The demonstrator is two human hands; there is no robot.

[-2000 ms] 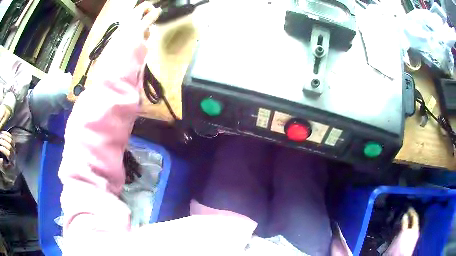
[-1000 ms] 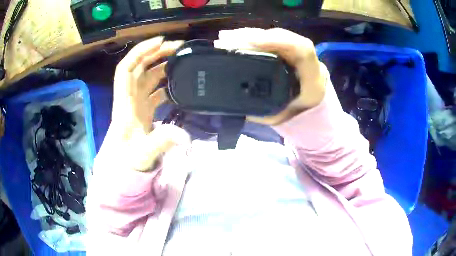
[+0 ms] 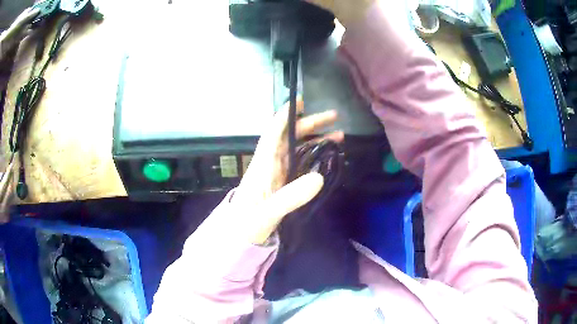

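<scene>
The black housing [image 3: 253, 20] is over the press bed at the top edge, partly cut off, with a flat black strap [image 3: 286, 41] pointing down from it. The fixture under it is hidden. My right hand [image 3: 348, 9] is cut off by the top edge, with its fingers at the housing's right end. My left hand [image 3: 281, 168] is closed around the looped black power cord [image 3: 324, 158] in front of the press. The cord runs up towards the housing over the slotted clamp bar [image 3: 278, 82].
The press bed [image 3: 190, 82] has green start buttons at left [image 3: 157, 169] and right [image 3: 392, 163]. Corded black parts lie on the wooden bench [image 3: 69, 126] on both sides. Blue bins stand at lower left [image 3: 136, 266] and right [image 3: 411, 234]. A hand [image 3: 14, 31] shows at upper left.
The housing has moved from in front of my body up over the press bed. My right hand went up with it. My left hand now grips the cord bundle. The view has shifted up over the press.
</scene>
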